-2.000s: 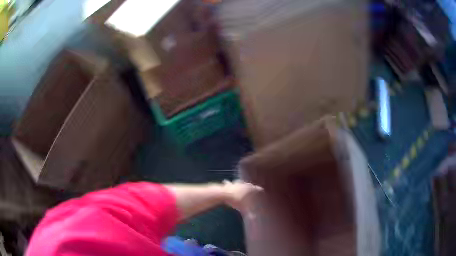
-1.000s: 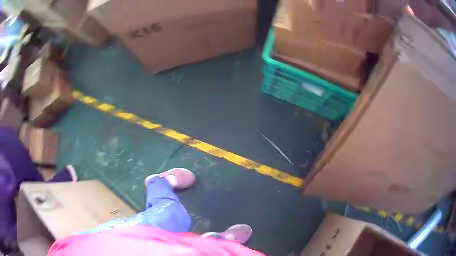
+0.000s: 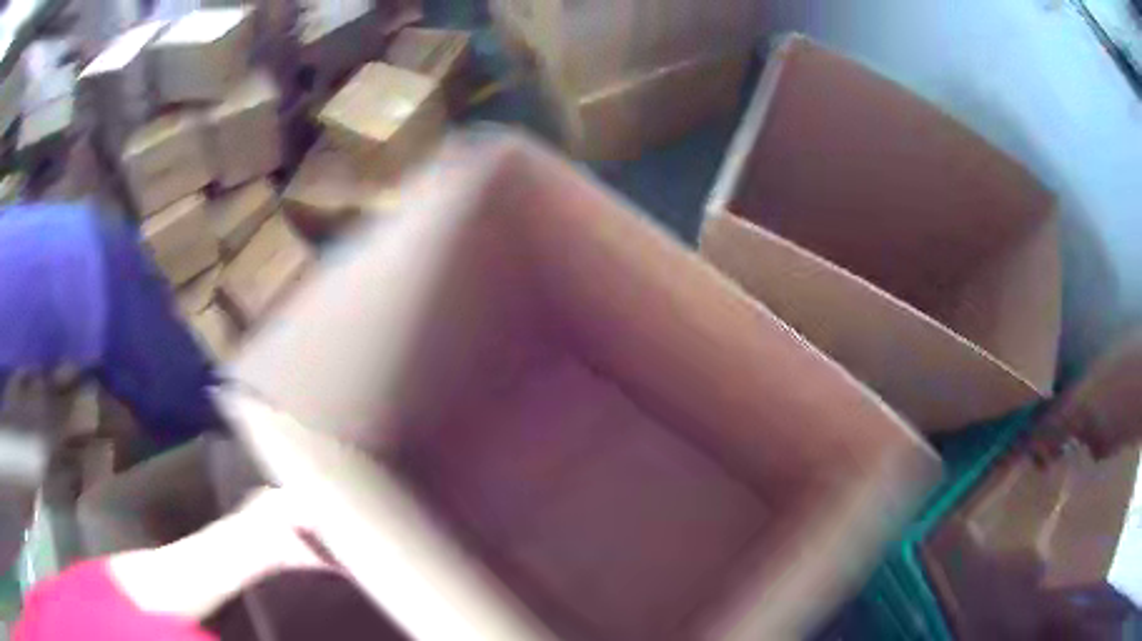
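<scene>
A large open brown carton [image 3: 601, 463] fills the middle of the view, tilted, with its empty inside facing me and its near edges blurred. My left arm, in a pink sleeve, comes from the bottom left corner. My left hand [image 3: 278, 511] is at the outer side of the carton's lower left wall. It is blurred and its fingers are hidden, so its grip cannot be made out. My right hand is not in view.
A second open carton [image 3: 877, 326] stands at the right, near a green crate [image 3: 923, 576]. Small brown boxes [image 3: 382, 110] lie heaped at the upper left. Another person's blue-purple clothing [image 3: 119, 313] shows at the left edge. A closed-looking carton [image 3: 664, 94] stands at the top.
The view has swung left to the small boxes. The large open carton now fills the middle, where floor and my feet showed. My left forearm has come into view.
</scene>
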